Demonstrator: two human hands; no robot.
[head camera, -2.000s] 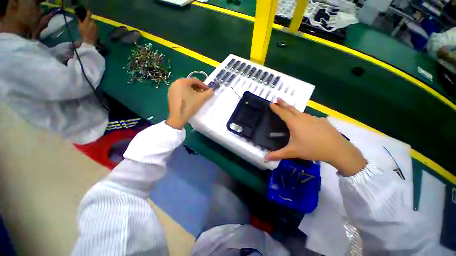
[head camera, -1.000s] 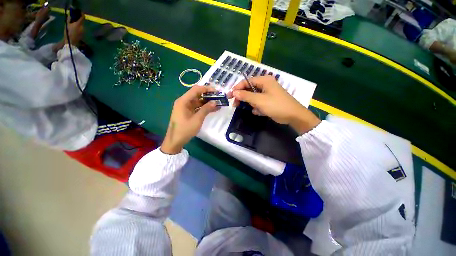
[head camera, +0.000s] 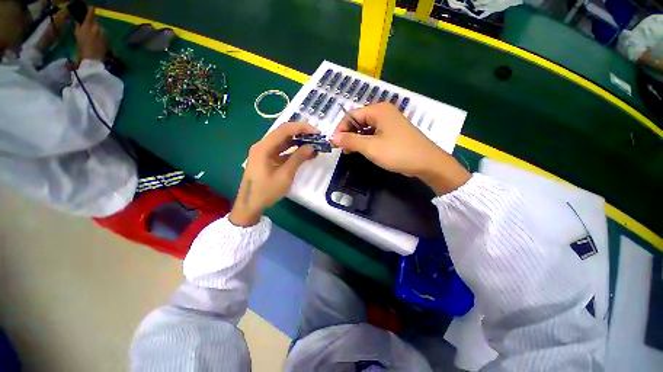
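My left hand (head camera: 272, 171) holds a small dark module (head camera: 313, 142) between thumb and fingers, above the white foam tray (head camera: 452, 122). My right hand (head camera: 385, 142) holds slim tweezers (head camera: 349, 116) like a pen, its fingertips at the module's right end. What the fingertips pinch there is too small to tell. The black plastic housing (head camera: 361, 190) lies on the foam tray below my right hand, partly hidden by the hand and sleeve. Rows of small dark slotted modules (head camera: 354, 89) sit in the tray.
A blue parts bin (head camera: 435, 287) stands at the tray's near edge. A white sheet at right bears a wired module (head camera: 583, 247). Left of the tray are a wire ring (head camera: 272, 104) and a tangled heap of wired components (head camera: 190, 86). A person in a pale smock (head camera: 58, 138) sits at left.
Two seconds ago my right hand held the housing; it now lies on the tray. My left hand has lifted a module, and my right hand has tweezers. Over the last second both hands stayed nearly still.
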